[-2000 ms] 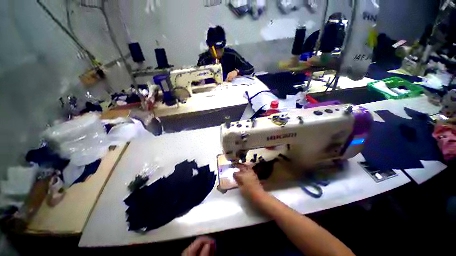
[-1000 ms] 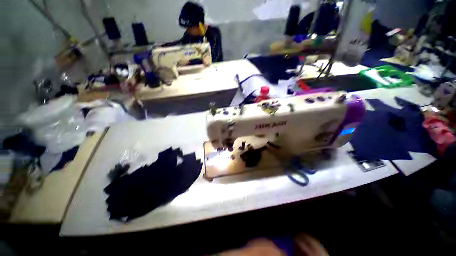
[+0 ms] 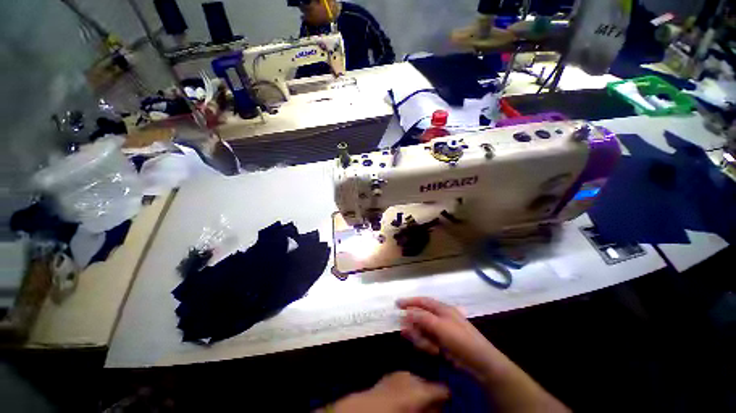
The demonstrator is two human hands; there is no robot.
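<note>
My right hand [image 3: 444,327] is over the table's front edge, below the sewing machine, with its fingers loosely bent and nothing visible in them. My left hand [image 3: 399,394] is lower, at the bottom edge of the picture, blurred and partly cut off. Something dark blue shows between the hands; I cannot tell whether it is held or is clothing. The white HIKARI sewing machine [image 3: 484,185] stands behind them, its lit needle plate [image 3: 359,246] free of hands. A fanned pile of dark cut pieces [image 3: 250,282] lies to its left.
Blue-handled scissors [image 3: 494,274] lie under the machine arm, near a black clump [image 3: 415,238]. A small clear bag [image 3: 211,238] lies above the pile. Dark fabric [image 3: 654,189] lies at the right. A red-capped bottle [image 3: 438,121] is behind the machine. A person [image 3: 355,32] sits opposite.
My right hand has left the needle area, and is now at the table's front edge. My left hand shows low beside it. The view has shifted; the pile and scissors look unmoved.
</note>
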